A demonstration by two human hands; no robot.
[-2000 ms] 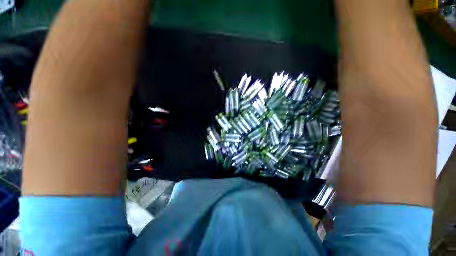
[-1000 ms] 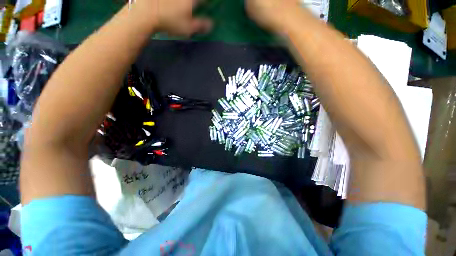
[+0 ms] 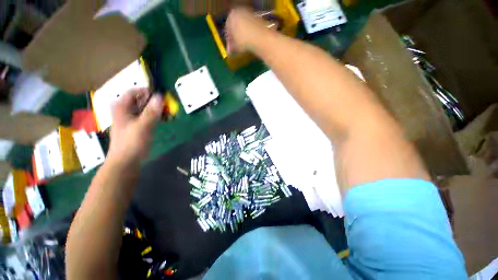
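Note:
My left hand (image 3: 131, 117) is closed around a blurred dark piece with yellow and red ends (image 3: 171, 105), like an AV cable, beside a yellow box with a white insert (image 3: 112, 90). My right hand (image 3: 241, 34) is at the left side of an open yellow retail box (image 3: 286, 15) at the top; its fingers are blurred, and whether they grip is unclear. A heap of silver-green batteries (image 3: 232, 180) lies on the black bench. White insert cards (image 3: 297, 142) are stacked right of it, partly under my right forearm.
Small white units (image 3: 196, 89) lie on the green belt. More yellow boxes (image 3: 68, 143) with white inserts and red pads stand at left. Black cables with coloured plugs (image 3: 143, 249) lie at lower left, beside clear bags (image 3: 41, 257). An open brown carton (image 3: 409, 98) with batteries is at right.
The view has turned and shifted right, bringing the carton in. My hands have moved apart, the left to the white-topped box, the right to the open box. A dark piece with coloured ends now shows at my left hand.

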